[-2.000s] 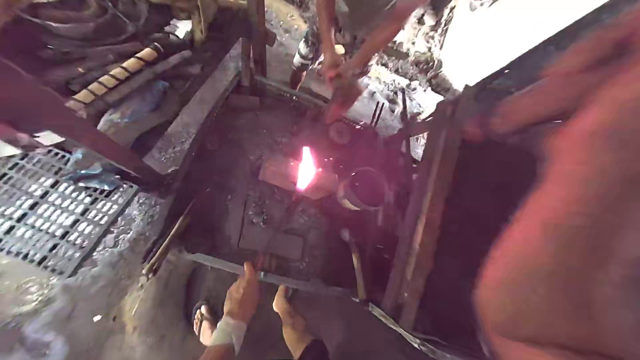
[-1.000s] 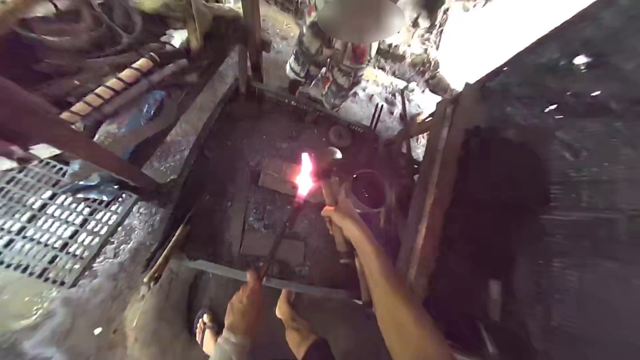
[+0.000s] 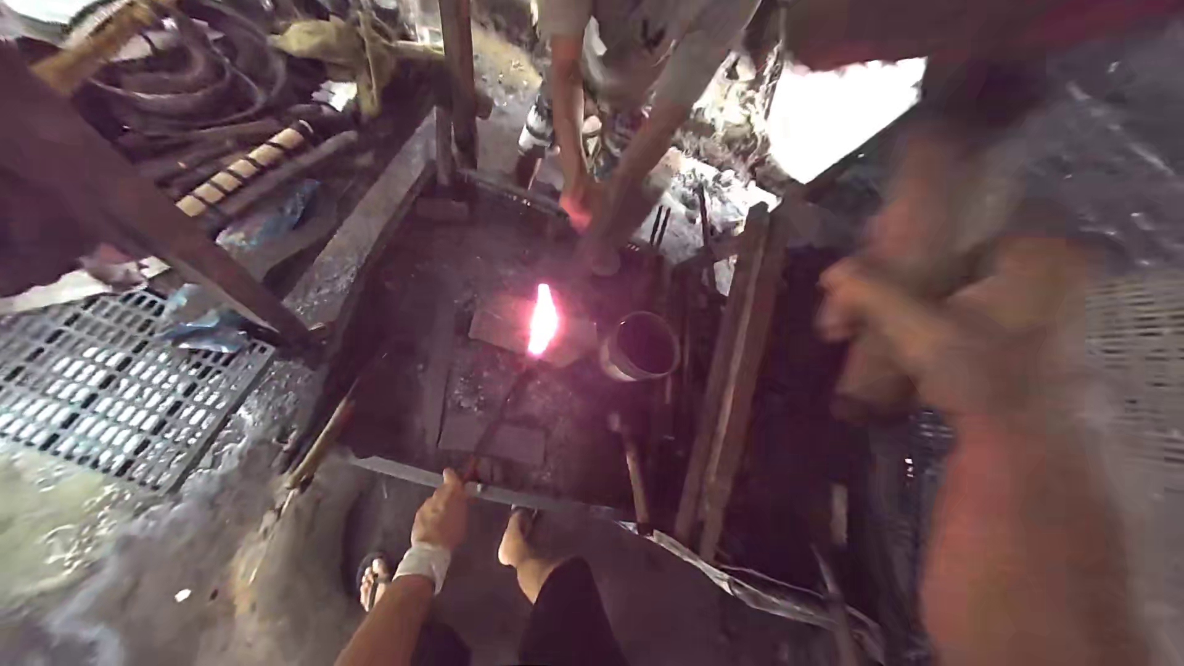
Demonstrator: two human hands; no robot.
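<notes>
My left hand [image 3: 439,509], with a white wrist wrap, grips the near end of a thin dark rod or tongs handle [image 3: 499,416]. The shaft runs up to a glowing piece of hot metal [image 3: 543,319] in the middle of the dark work bed. At the right, well away from the hot metal, my right hand [image 3: 860,301] and forearm are raised and strongly blurred; what that hand holds cannot be made out. Across the bed, a co-worker's hands [image 3: 583,199] are together above a blurred dark tool head [image 3: 606,259], just beyond the hot metal.
A round container [image 3: 640,347] stands right of the hot metal. Nearer me lies a wooden handle [image 3: 634,472]. Timber beams [image 3: 740,370] edge the right side, and a metal strip [image 3: 398,470] the front. My bare foot [image 3: 523,546] is close to that edge. A plastic grate [image 3: 129,388] lies left.
One second ago my right hand held a hammer close to the hot metal; it has since moved up and to the right. The co-worker's hands have come into view over the bed.
</notes>
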